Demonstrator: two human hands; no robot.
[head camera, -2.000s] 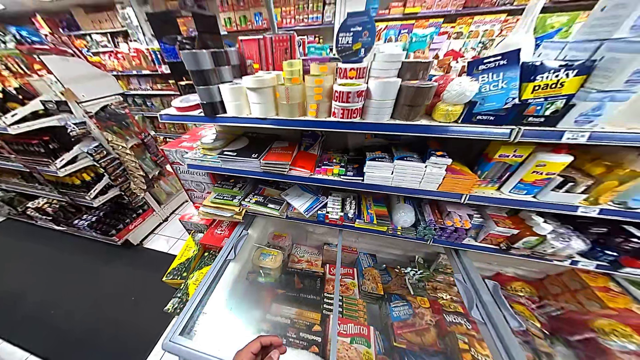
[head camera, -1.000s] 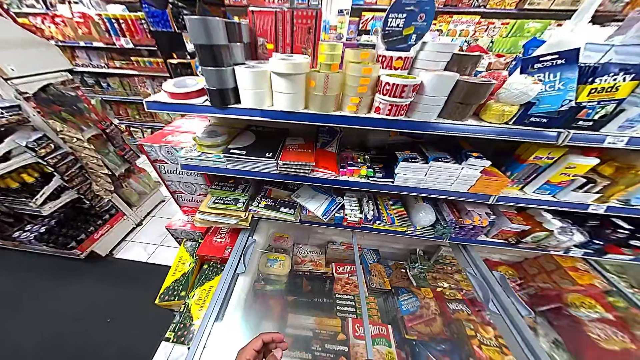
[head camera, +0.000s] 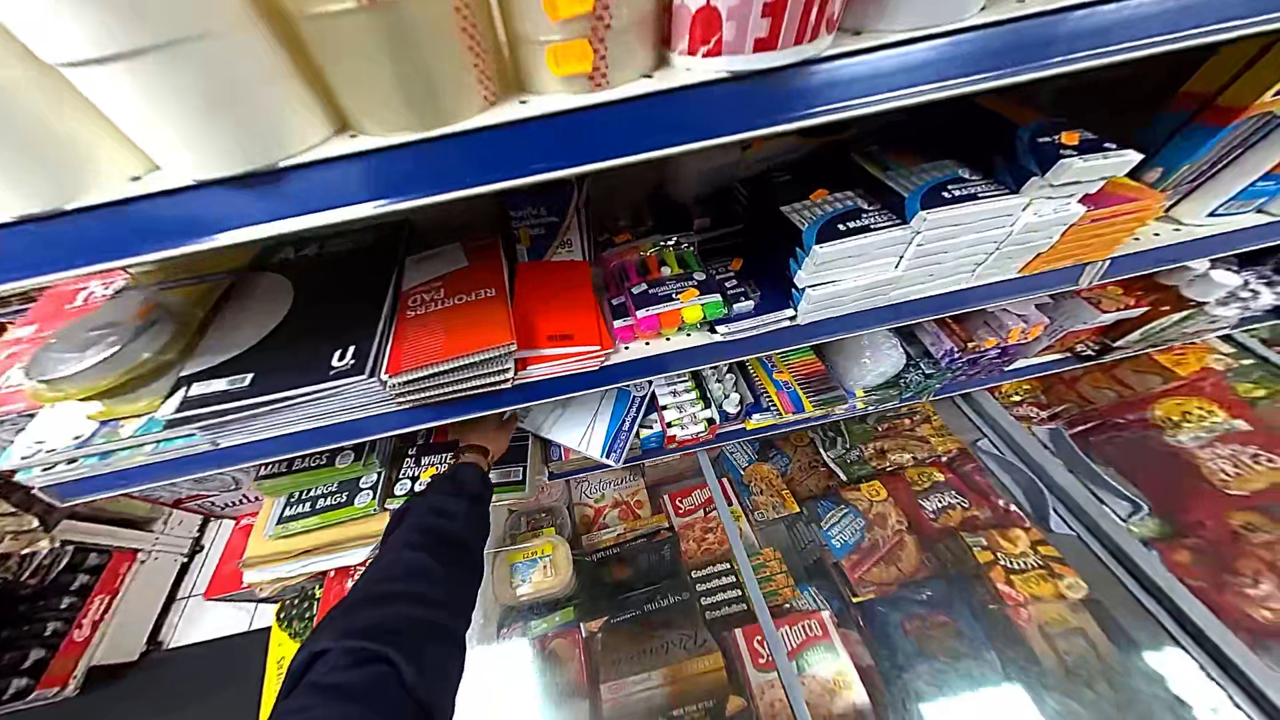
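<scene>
My left hand (head camera: 487, 435), in a dark sleeve with a band at the wrist, reaches in under the edge of the blue-edged shelf. It is at the packs of envelopes (head camera: 420, 465) on the lower shelf, between them and a slanted white and blue envelope pack (head camera: 590, 420). Its fingers are largely hidden by the shelf edge, so a grip cannot be made out. Large mail bags (head camera: 325, 500) lie to the left of the envelopes. My right hand is out of view.
The shelf above holds reporter's pads (head camera: 452, 310), highlighters (head camera: 665, 290) and boxed markers (head camera: 850, 240). Rolls of tape (head camera: 400, 60) stand on the top shelf. Below is a glass-topped freezer with frozen pizzas (head camera: 800, 650) and a metal divider (head camera: 750, 580).
My left hand has moved from above the freezer glass up to the envelope packs under the shelf edge. The view has moved much closer to the shelves.
</scene>
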